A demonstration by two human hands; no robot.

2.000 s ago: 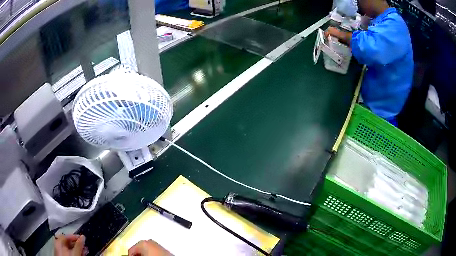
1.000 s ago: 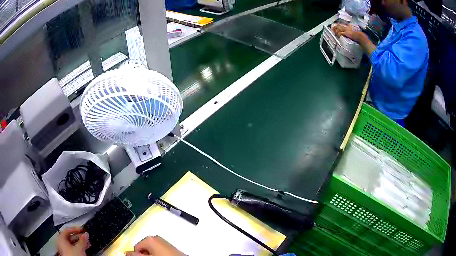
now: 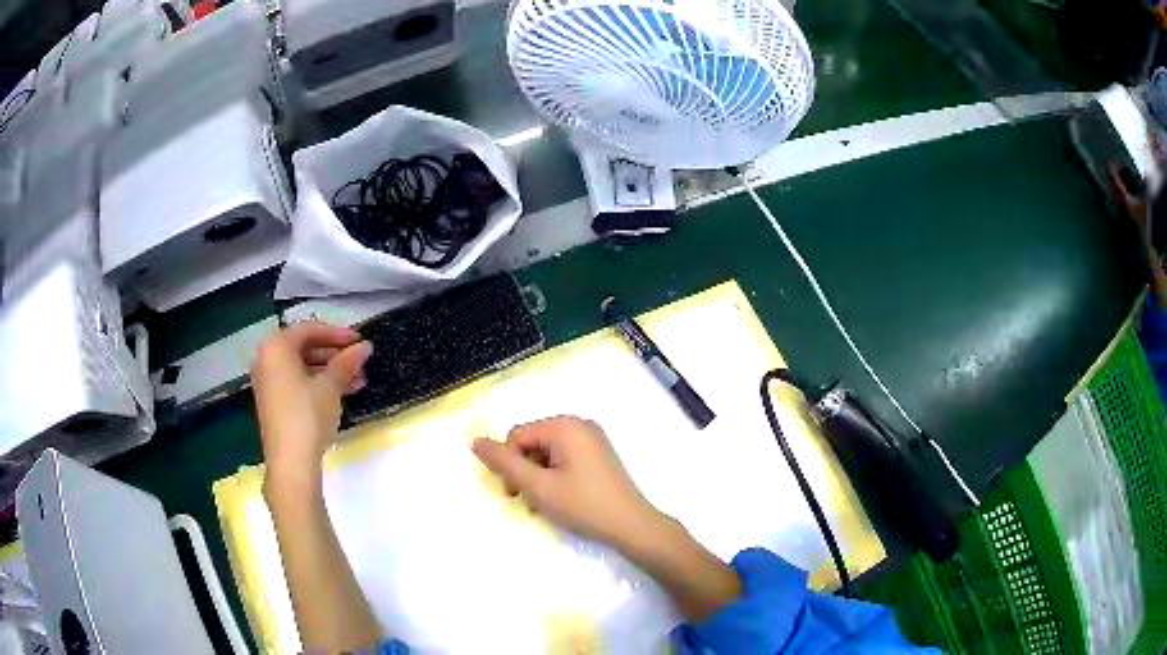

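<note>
My left hand (image 3: pixel 307 390) is over the left end of the black screw tray (image 3: pixel 448 339), thumb and fingertips close together; whether a tiny screw is between them cannot be told. My right hand (image 3: pixel 570 476) is over the white work mat (image 3: pixel 442 550), fingers curled and thumb against the index finger; no held thing can be made out. The marker pen (image 3: pixel 662 367) lies on the mat's far part. The black electric screwdriver (image 3: pixel 886 471) lies at the mat's right edge with its cord curving over the mat.
The desk fan (image 3: pixel 659 77) stands beyond the mat, its white cord running right. The bag of rings (image 3: pixel 403 205) is behind the tray. Stacked projectors (image 3: pixel 192 192) fill the left, one projector (image 3: pixel 109 563) near at lower left. The green crate (image 3: pixel 1011 563) is at lower right.
The view has turned down and left, so both forearms and the near-left projector now show. The other worker is almost out of the picture. My left hand is still by the screw tray.
</note>
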